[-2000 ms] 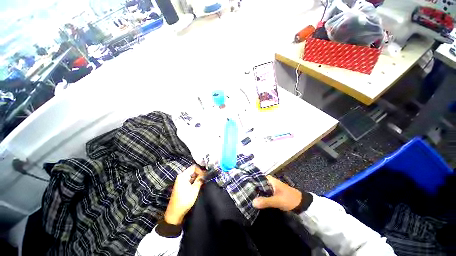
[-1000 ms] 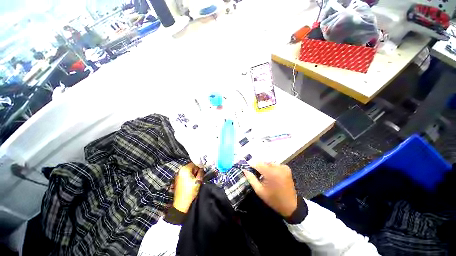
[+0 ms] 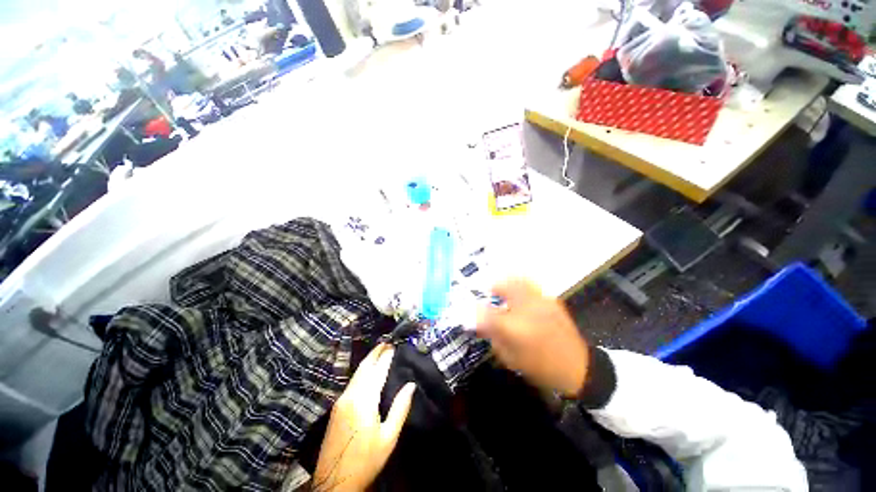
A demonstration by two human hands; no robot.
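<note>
The plaid garment (image 3: 226, 375) lies heaped left of the overlock machine's needle area. A small plaid piece (image 3: 459, 354) is at the machine, below the blue strip (image 3: 437, 274). Black fabric (image 3: 427, 423) hangs from there towards my lap. My left hand (image 3: 360, 423) is on the edge of the black fabric, its thumb and fingers spread with cloth between them. My right hand (image 3: 533, 336) is blurred, raised over the right side of the plaid piece. Its fingers are closed, and a small bluish tip, apparently of the slim pink-and-blue snips, shows beside them.
A lit smartphone (image 3: 507, 168) stands on a yellow base behind the machine. A blue knob (image 3: 419, 190) is left of it. The table's right edge runs past my right hand. A blue bin (image 3: 759, 312) is at right. A red patterned box (image 3: 648, 109) sits on the neighbouring table.
The pink-and-blue snips have left their spot on the table. My right hand has let go of the plaid piece and risen. My left hand has moved down, its thumb now spread.
</note>
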